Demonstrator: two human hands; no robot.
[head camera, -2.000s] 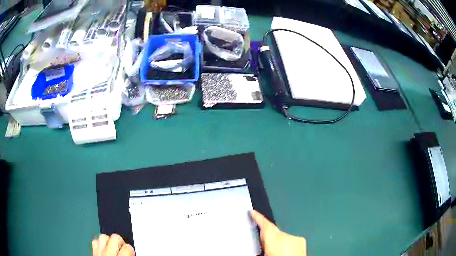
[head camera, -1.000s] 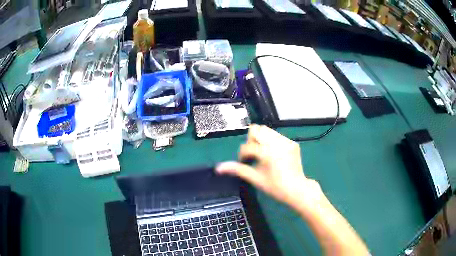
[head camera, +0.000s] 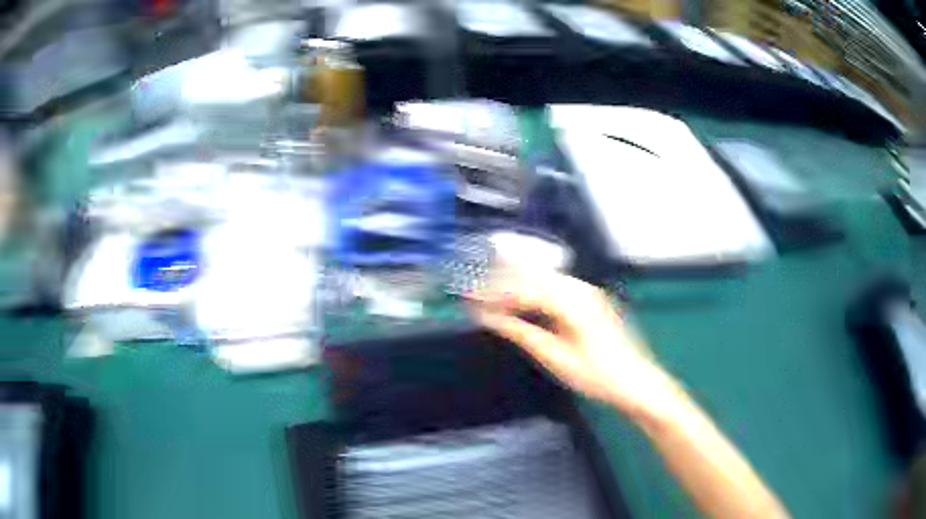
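Note:
The frame is strongly blurred. The laptop stands open on the black foam mat (head camera: 310, 471), with its dark screen (head camera: 437, 380) raised and its keyboard (head camera: 462, 471) facing up, cut off by the bottom edge. My right hand (head camera: 553, 324) is at or just above the screen's top right corner, thumb and fingers bent. Blur hides whether it touches the screen or holds anything. My left hand is out of the picture.
Behind the laptop are the blue parts bin (head camera: 394, 208) and the speckled screw tray (head camera: 469, 266). The white parts box (head camera: 259, 269) is left. The white foam block (head camera: 665, 188) is right, and an amber bottle (head camera: 338, 89) stands behind. Another dark-edged device (head camera: 30, 456) lies lower left.
The laptop has gone from shut to open, its screen now raised further. My right hand has risen from the lid's side to the screen's top corner. My left hand has left the view.

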